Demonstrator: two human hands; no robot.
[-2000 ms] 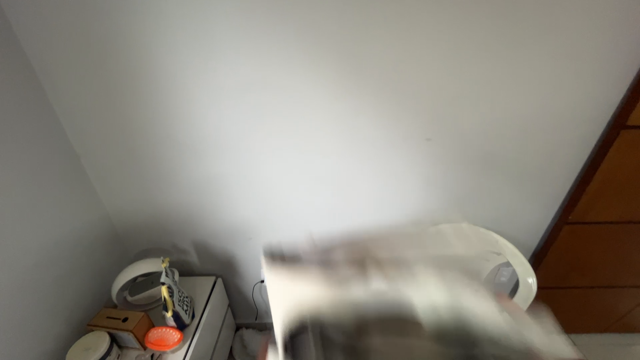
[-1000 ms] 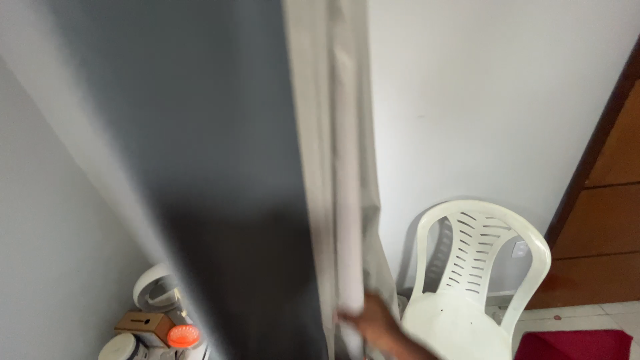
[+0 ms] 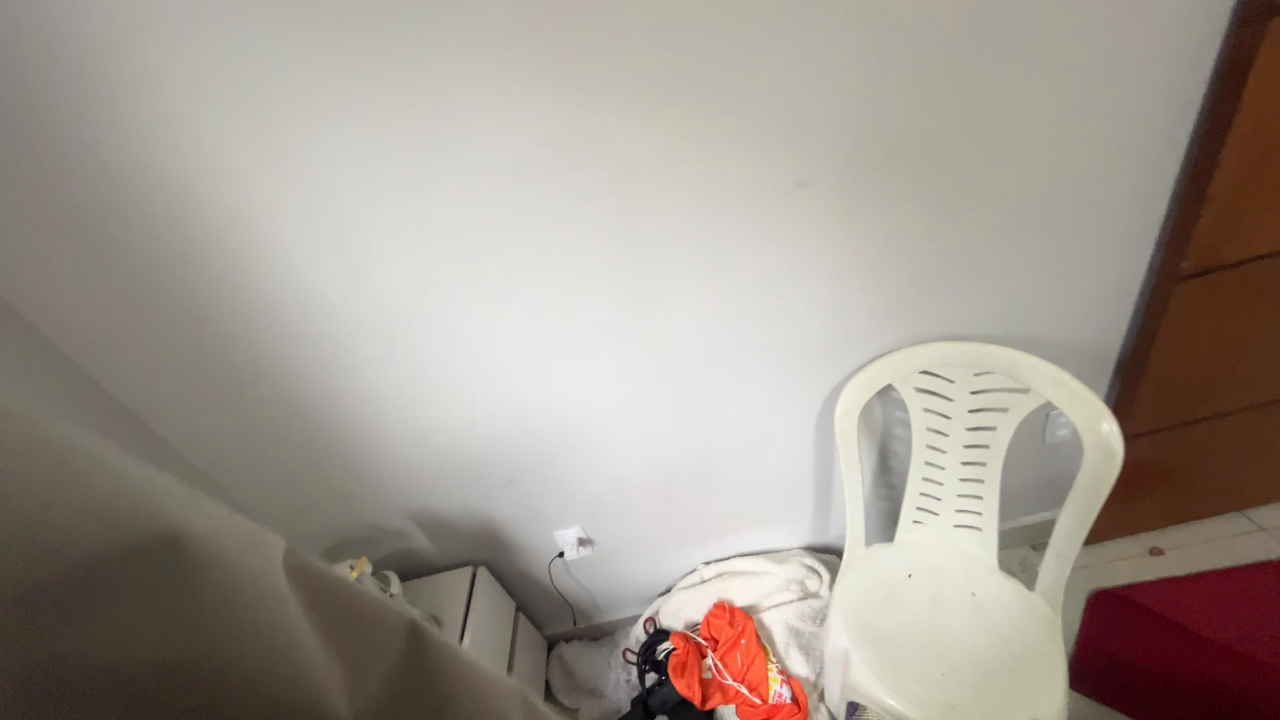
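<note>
A beige-grey cloth (image 3: 180, 600), blurred and close to the camera, slopes across the lower left of the head view and covers part of a white drawer unit. Neither my left hand nor my right hand shows, so what they hold cannot be seen. To the right, a white plastic chair (image 3: 950, 620) stands near the wall. Beside it on the floor lies an orange cloth item with a white cord (image 3: 728, 660), on a cream fluffy blanket (image 3: 765, 580), with black items next to it.
The white drawer unit (image 3: 490, 610) stands against the wall at the lower left. A dark cable runs down from a wall socket (image 3: 573, 543). At the right are a brown wooden door (image 3: 1210, 400) and a red mat (image 3: 1190, 640) on the tiled floor.
The long grey and beige cloth that hung across the middle one second ago now lies at the lower left. The hand seen gripping its edge then has gone out of view.
</note>
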